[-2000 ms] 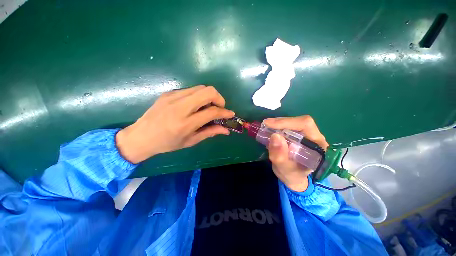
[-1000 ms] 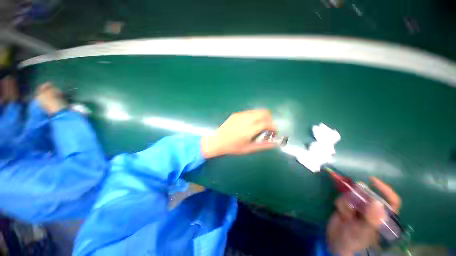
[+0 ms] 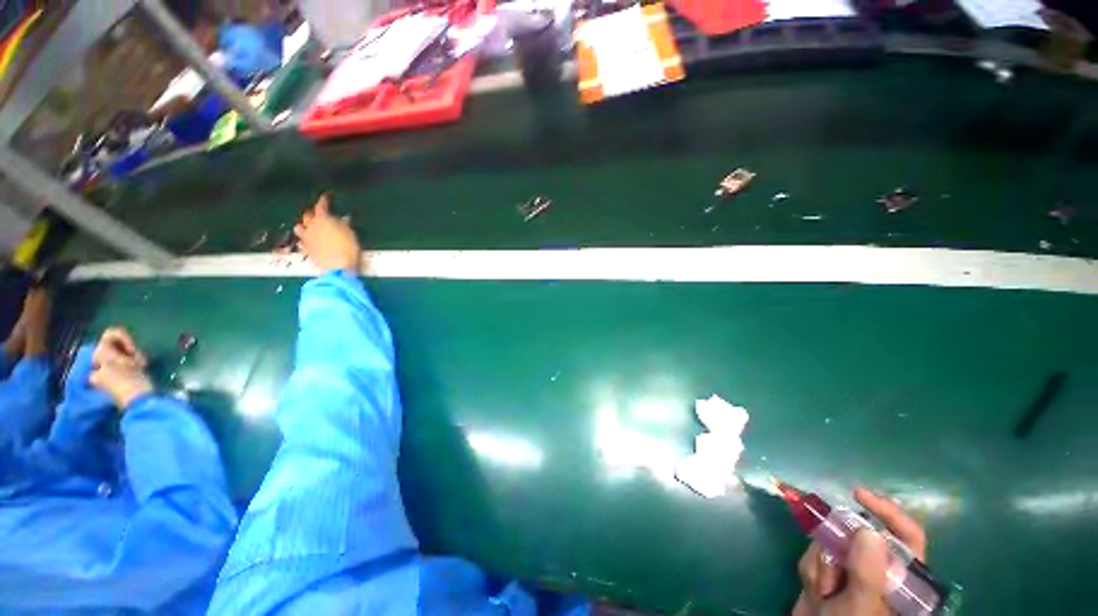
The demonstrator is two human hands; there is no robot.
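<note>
My left hand (image 3: pixel 328 238) is stretched far out over the white strip (image 3: pixel 674 265) at the upper left. Small dark parts lie by its fingers, and I cannot tell if it holds one. My right hand (image 3: pixel 861 560) is at the lower right, cut off by the bottom edge. It holds the pinkish dispensing syringe (image 3: pixel 861 548) with the dark red front end pointing up and left. The needle tip is close to the right of the crumpled white tissue (image 3: pixel 715 448) on the green surface.
Small parts (image 3: pixel 536 207) lie spaced along the dark green band beyond the strip. A red tray (image 3: pixel 397 106) and an orange-edged sheet (image 3: pixel 629 54) are at the back. A dark stick (image 3: pixel 1040 404) lies at right. Another person's hands (image 3: pixel 120 365) are at far left.
The view has tilted up and shows the far side. My left hand has moved from near the tissue out across the white strip. My right hand still holds the syringe near the tissue.
</note>
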